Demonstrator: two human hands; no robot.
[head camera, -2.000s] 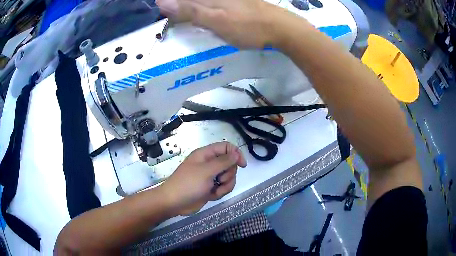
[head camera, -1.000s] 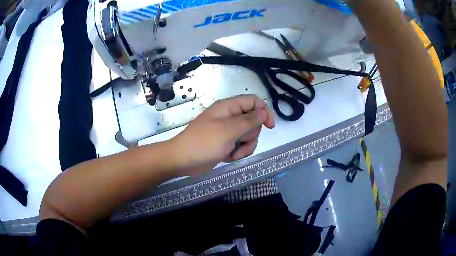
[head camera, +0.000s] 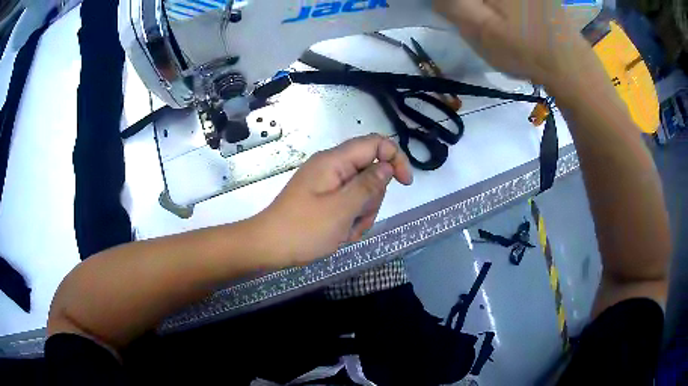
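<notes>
My left hand (head camera: 339, 192) hovers over the table in front of the sewing machine (head camera: 264, 30), fingers curled and thumb against fingertips; whether anything small is inside is hidden. My right hand (head camera: 517, 34) is blurred at the top edge, over the machine's arm; its fingers are partly cut off. Narrow black binding tape (head camera: 483, 89) runs from the orange tape guide (head camera: 539, 113) to the presser foot area (head camera: 234, 124). Black shears (head camera: 430, 151) lie under the tape beside the orange-handled snips (head camera: 434, 71).
Wide black rib bands (head camera: 100, 143) lie at the table's left. A pale ruler strip (head camera: 453, 207) follows the front edge. Black fabric (head camera: 407, 324) lies on my lap. A yellow disc (head camera: 630, 75) stands at right; black scraps (head camera: 517, 241) are on the floor.
The view has tilted down, then shifted slightly. My right hand has come back into the top of view near the machine's arm. My left hand stays curled, its wrist turned slightly.
</notes>
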